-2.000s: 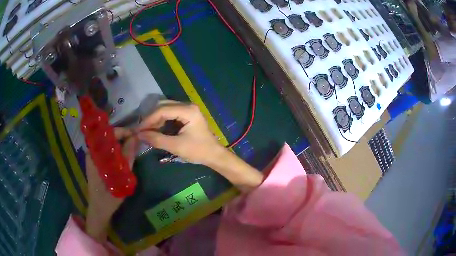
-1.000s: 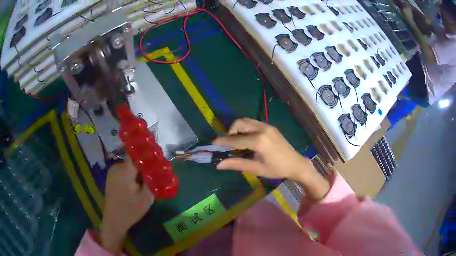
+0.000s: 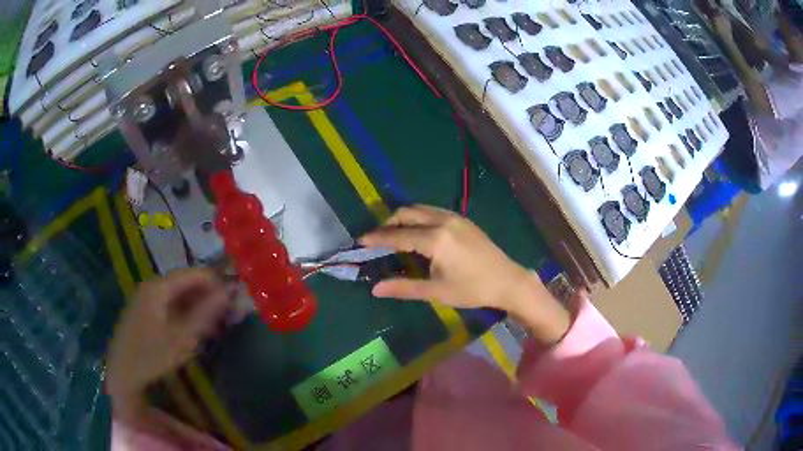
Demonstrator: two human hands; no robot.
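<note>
The red ribbed clamp handle (image 3: 264,260) points toward me from the silver metal test fixture (image 3: 176,97) on a flat grey plate (image 3: 286,189). My right hand (image 3: 449,260) is right of the handle, its thumb and fingers around the test leads (image 3: 343,264), which have white sleeves and black ends. The lead tips reach left to the handle. My left hand (image 3: 176,321) is blurred, left of the handle, fingers curled; whether it holds anything cannot be seen. The component in the fixture is hidden.
A foam tray (image 3: 607,255) with rows of dark round parts is at the right, on cardboard (image 3: 643,304). More foam trays (image 3: 53,132) are stacked at the back left. A red cable (image 3: 467,167) loops behind. A clear ribbed tray (image 3: 53,352) is at the left. A green label (image 3: 346,379) lies in front.
The right hand has moved right from beside the handle and now has the test leads. In the last second, the left hand has moved left, away from the handle. The view has shifted.
</note>
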